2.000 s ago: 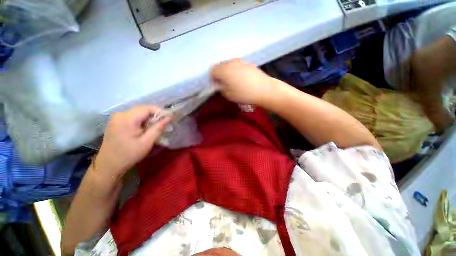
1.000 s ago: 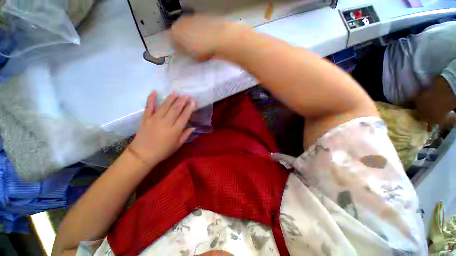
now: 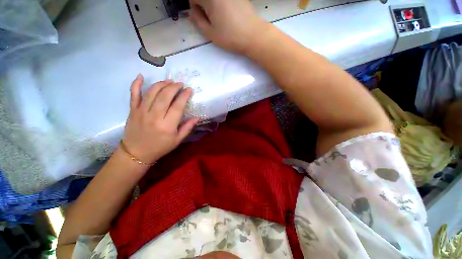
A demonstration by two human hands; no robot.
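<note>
My left hand [image 3: 159,116] lies with fingers spread on the white table [image 3: 91,76], over the table's front edge. Sheer lace trim [image 3: 205,106] lies under and beside its fingers and hangs a little over the edge onto the red apron. My right hand [image 3: 218,23] is at the dark presser foot and needle area [image 3: 176,6], at the picture's top edge. Its fingertips are partly cut off or hidden, so what they hold does not show. The metal machine bed [image 3: 162,38] lies below that hand.
A clear plastic bag [image 3: 25,25] lies at the top left. Greyish lace [image 3: 23,162] and blue cloth [image 3: 17,200] hang at the left. A switch box [image 3: 411,20] sits on the table's right part. Yellow-beige cloth [image 3: 420,146] and another person's sleeve [image 3: 440,76] are at the right.
Two seconds ago both hands held the lace at the table edge. The right hand then moved up to the needle area, and the left hand opened flat over the lace. The view has shifted slightly.
</note>
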